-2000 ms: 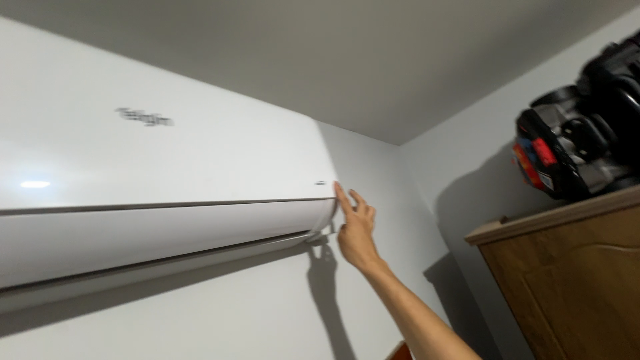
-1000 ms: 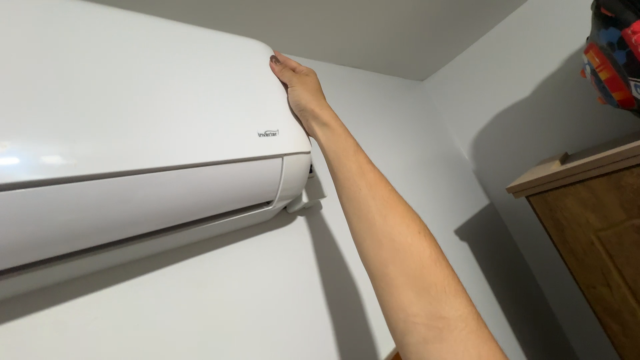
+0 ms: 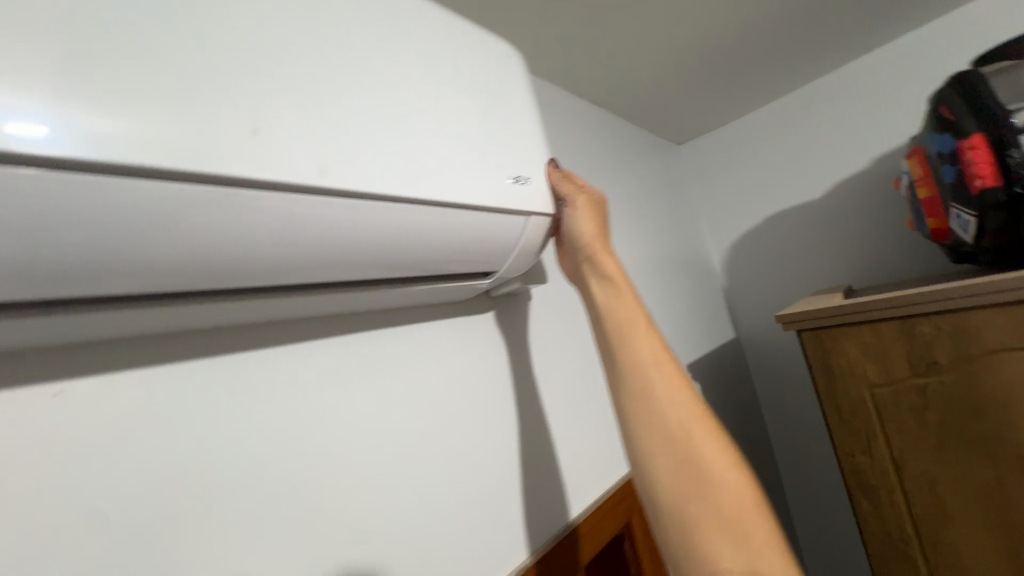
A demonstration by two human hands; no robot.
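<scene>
A white wall-mounted split air conditioner (image 3: 320, 104) fills the upper left, its front cover lying above a long louver flap (image 3: 264, 228). My right hand (image 3: 580, 216) reaches up to the unit's right end, the thumb at the lower right edge of the cover and the other fingers mostly hidden behind that side. Whether the fingers close on the edge or only press it cannot be told. Just below the hand, a small light-coloured piece (image 3: 516, 286) sticks out under the unit's corner. My left hand is out of view.
A wooden wardrobe (image 3: 920, 416) stands at the right, with a black, red and blue bag-like object (image 3: 972, 172) on top. Below my forearm shows an orange-brown wooden frame (image 3: 600, 524) against the white wall (image 3: 280, 464). The ceiling (image 3: 640, 56) is close above the unit.
My right hand has moved down the unit's right side, from near the top a second ago to the cover's lower corner. The view has shifted.
</scene>
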